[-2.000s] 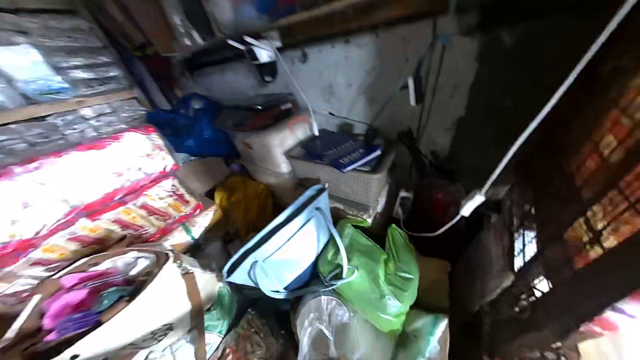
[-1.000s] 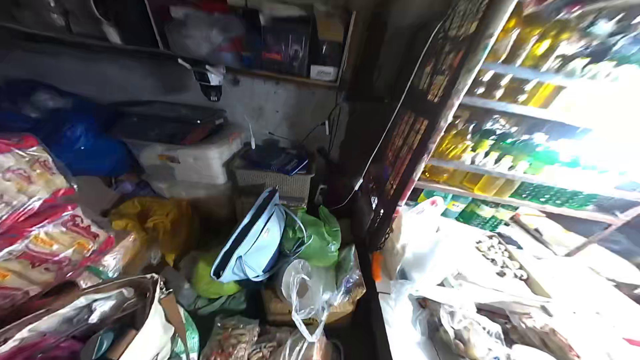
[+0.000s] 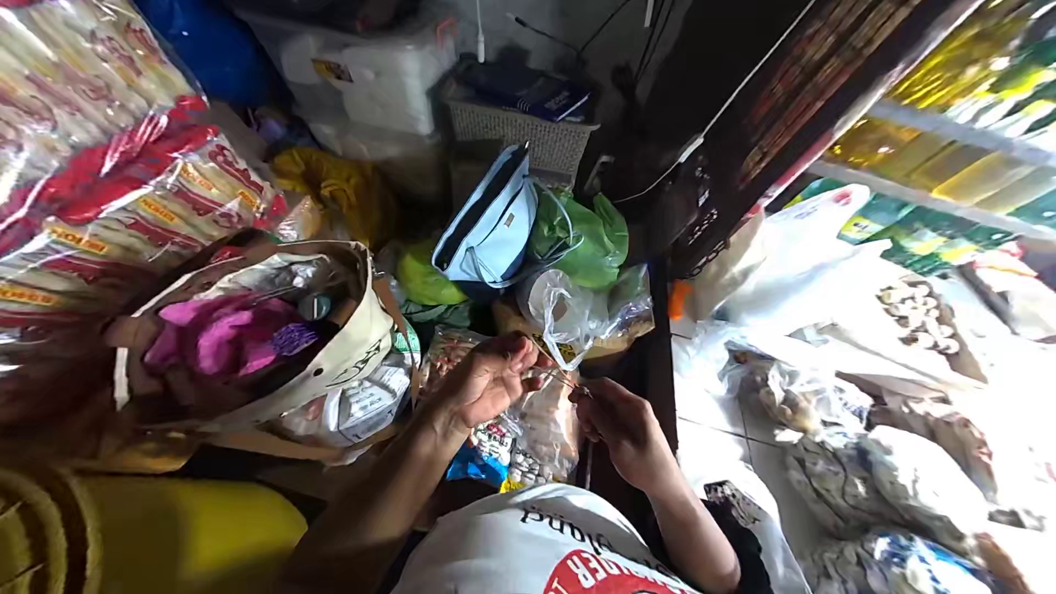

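Observation:
In the head view my left hand (image 3: 492, 378) and my right hand (image 3: 615, 421) are raised side by side in front of my shirt. A thin, light rubber band or string (image 3: 554, 367) stretches between their fingertips, and both hands pinch it. Just beyond the fingers is a clear plastic bag (image 3: 569, 318) with its handles up, beside a roll-like white item. Below the hands lie clear packs of brown goods (image 3: 549, 421) and a blue and white packet (image 3: 487, 454). A light blue handbag (image 3: 495, 223) leans against a green plastic bag (image 3: 582, 235) farther back.
A cream tote bag (image 3: 355, 338) with pink cloth stands at the left, below plastic-wrapped packs (image 3: 157, 214). A grey woven basket (image 3: 520, 132) holds dark blue books. At the right are a dark post, white bags (image 3: 792, 247) on a tiled surface, and shelves of bottles (image 3: 907, 157).
Both hands have come into view, holding the thin band between them. The view has turned and tipped down towards the bags and my shirt.

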